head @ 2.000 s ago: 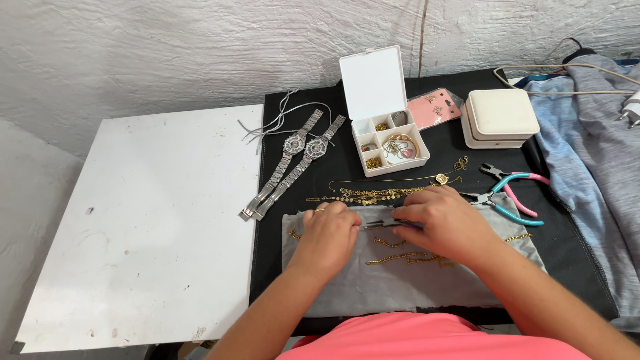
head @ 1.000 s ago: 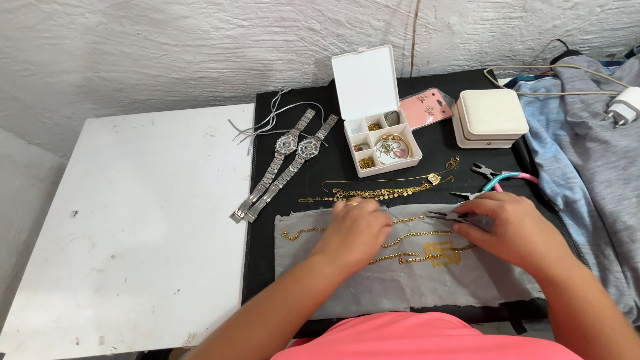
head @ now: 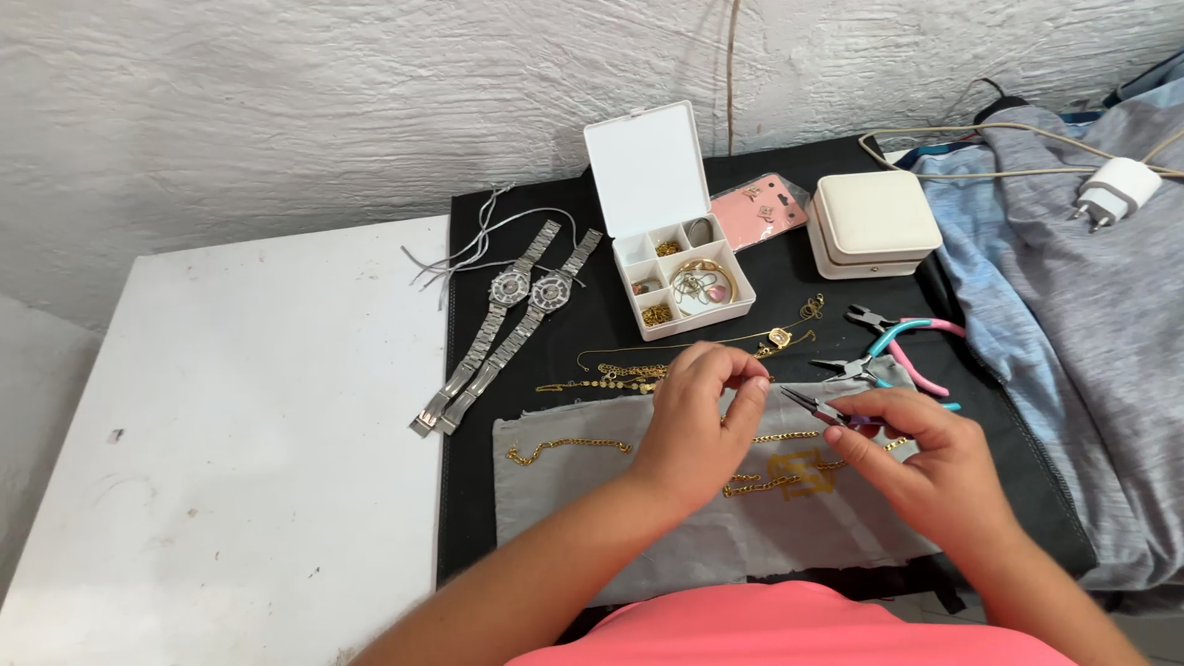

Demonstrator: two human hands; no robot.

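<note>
My right hand (head: 911,453) holds small pliers (head: 814,405) with dark, slim jaws that point up and left. Just left of the jaw tips, my left hand (head: 708,416) pinches something tiny and gold-coloured between thumb and forefinger; its form is too small to tell. Both hands are above a grey cloth (head: 638,536). On the cloth lie a short gold-coloured chain (head: 569,444) at the left and another gold-coloured chain (head: 772,483) partly behind my hands. Gold-coloured chains and bracelets (head: 629,375) lie on the black mat beyond the cloth, partly hidden by my left hand.
Two metal-band wristwatches (head: 509,289) (head: 550,291) lie left of an open white compartment box (head: 698,324) of jewellery. Behind are a pink earring card (head: 760,211) and a closed cream case (head: 874,222). Two more pliers (head: 916,365) (head: 851,370), clothing (head: 1045,277) and a white charger (head: 1117,192) lie right.
My left hand has lifted from the chain on the cloth and come closer to the pliers. The pliers' jaws, earlier low over the cloth, now point up and left.
</note>
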